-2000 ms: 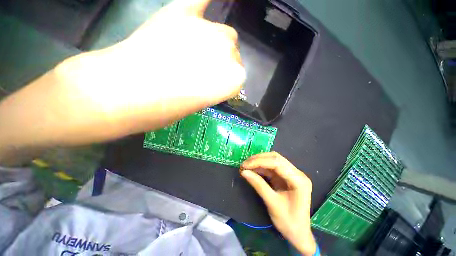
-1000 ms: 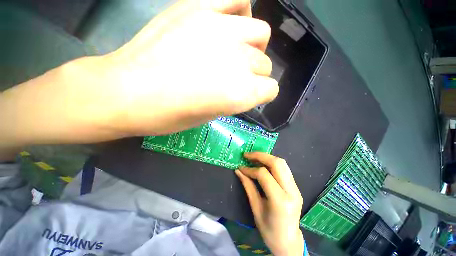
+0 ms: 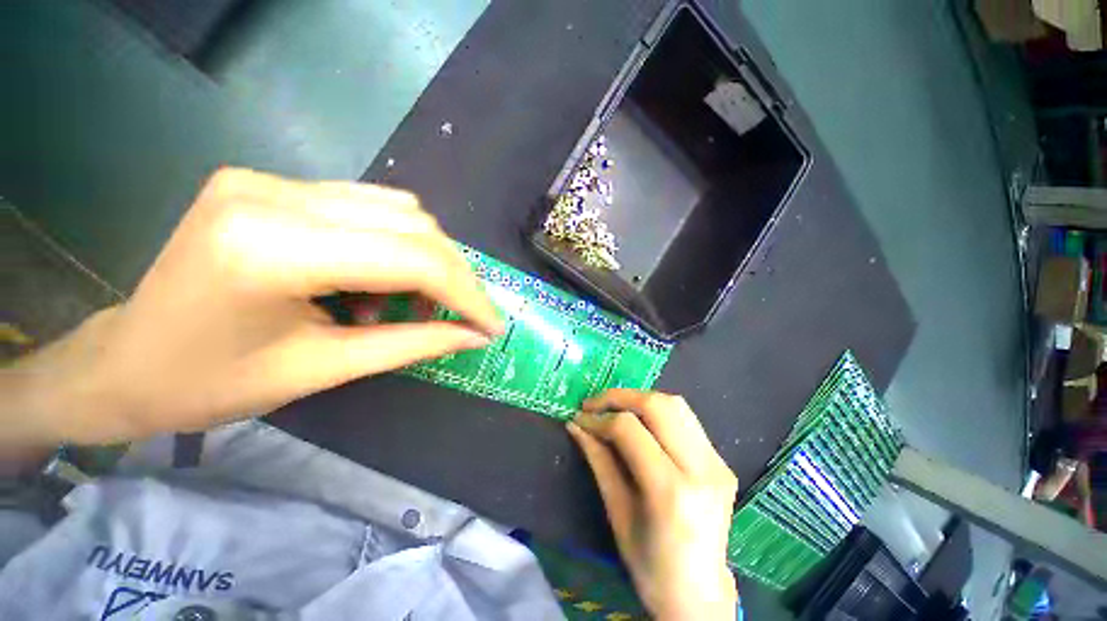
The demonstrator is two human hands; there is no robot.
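Note:
A green PCB panel [image 3: 528,352] lies tilted on the black mat [image 3: 467,449], with a row of holes along its upper edge. My left hand [image 3: 304,297] reaches in from the left over the panel's left part, thumb and fingertips close together; anything between them is too small to tell. My right hand [image 3: 662,485] is at the panel's lower edge, thumb and fingers pinching it. A black component bin [image 3: 759,218] stands just above the panel, with small gold and silver metal components [image 3: 583,224] heaped in its left corner.
A fanned stack of green boards [image 3: 819,473] lies at the right. Beside it is a black ribbed rack [image 3: 856,582]. A few tiny bits lie on the mat left of the bin. Grey clothing [image 3: 291,534] shows at the bottom, and shelves with items at the far right.
My left hand has moved from over the bin down and left to the panel, uncovering the bin's components. My right hand stays at the panel's lower edge, with its fingertips slightly shifted.

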